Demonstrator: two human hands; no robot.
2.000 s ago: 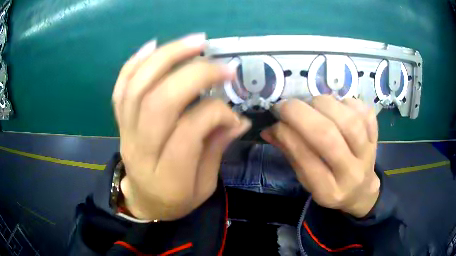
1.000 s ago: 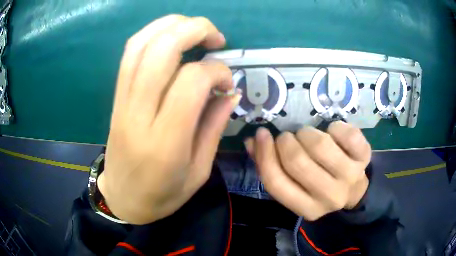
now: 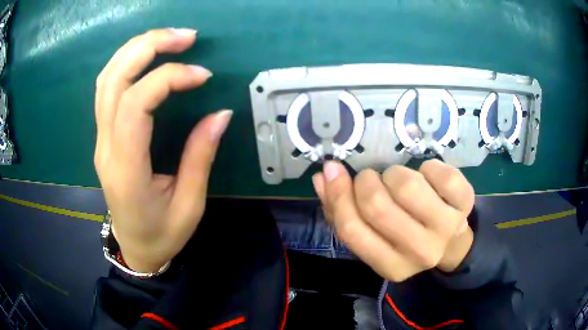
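Observation:
A silver-grey three-hole plate point(image 3: 380, 138) lies on the green bench mat, its straight raised rim on the far side. Three bright rings with grey centre tongues show, with small shiny fittings point(image 3: 329, 153) at the bottom of each. My left hand point(image 3: 151, 148) is open and empty, left of the plate and apart from it. My right hand point(image 3: 403, 216) is at the plate's near edge, fingers curled. Its thumb and index tips are together just below the left ring's fittings. Whether they pinch something small is hidden.
The green mat point(image 3: 225, 38) runs to a straight near edge. Silver pieces point(image 3: 5, 122) stand at the far left edge, cut off by the frame. Below are my lap, dark sleeves and a grey floor point(image 3: 45, 238) with yellow lines.
My left hand has moved left off the plate and opened, uncovering the plate's left end. The small thing between its fingertips a second ago is gone from them. My right hand has hardly moved since then.

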